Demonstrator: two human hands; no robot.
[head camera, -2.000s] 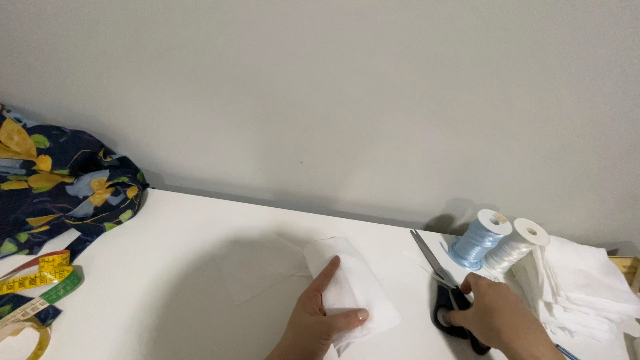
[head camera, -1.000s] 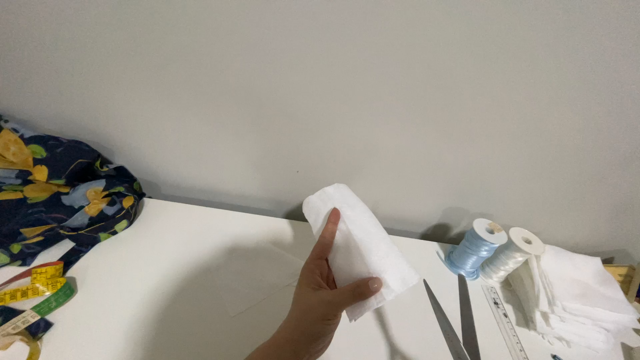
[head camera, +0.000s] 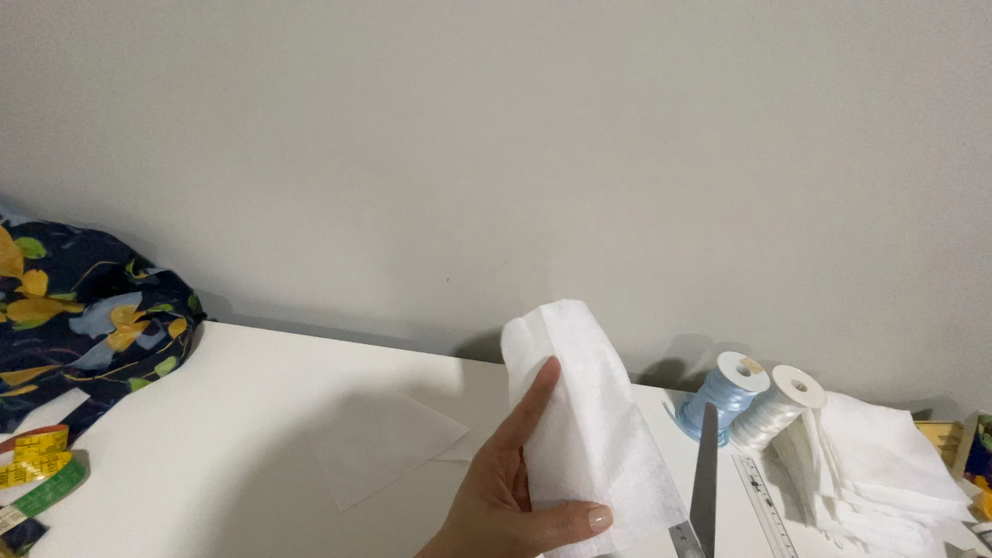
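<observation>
My left hand (head camera: 515, 480) grips a folded piece of thin white fabric (head camera: 581, 418), held up above the white table, thumb and index finger along its front. Steel scissors blades (head camera: 704, 480) rise from the bottom edge just right of the fabric, parted, with one blade at the fabric's lower right corner. My right hand and the scissors' handles are out of view below. A flat thin white sheet (head camera: 380, 449) lies on the table to the left of my left hand.
Spools of light blue cord (head camera: 717, 395) and white cord (head camera: 767, 418) stand near the wall, with a clear ruler (head camera: 763, 504) before them. Stacked white fabric (head camera: 883, 457) lies at right. Floral dark fabric (head camera: 93, 318) and a tape measure (head camera: 46, 473) are at left.
My right hand, which was at the black scissors' handles on the table, has left view. The fabric in my left hand has been lifted, and the raised blades are now at its lower edge.
</observation>
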